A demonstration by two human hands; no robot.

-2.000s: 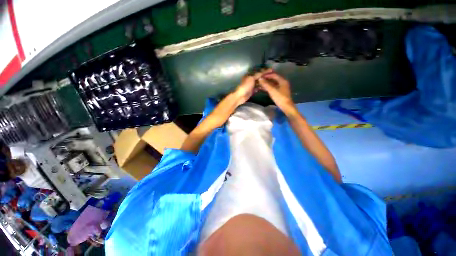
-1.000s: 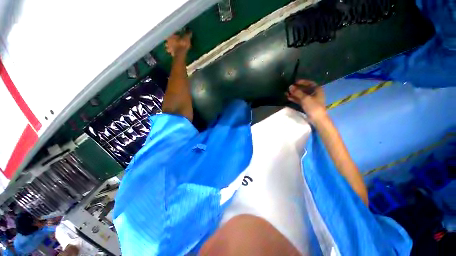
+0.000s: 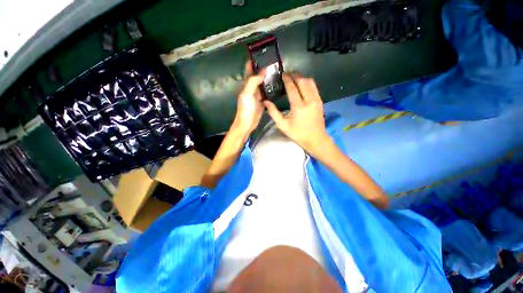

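Note:
A partly assembled mobile phone (image 3: 267,66), black with a red top edge and a grey pale patch on its face, is held over the dark green bench strip (image 3: 212,80). My left hand (image 3: 250,103) grips its lower left side, with the thumb on its face. My right hand (image 3: 302,109) is at its lower right, fingers extended and spread from the thumb; the fingertips are beside the phone's edge, and contact is unclear. A row of loose black housings (image 3: 364,27) lies on the bench ahead to the right.
A glossy black parts tray (image 3: 120,114) lies at left, above an open cardboard box (image 3: 135,197). A pale rail (image 3: 229,37) divides the bench from the green belt, where dark units (image 3: 133,27) sit. Another person's blue sleeve (image 3: 476,68) is at right.
My left hand has come back from the belt and now holds a phone in front of me. My right hand has moved in beside it. The view has turned and shifted.

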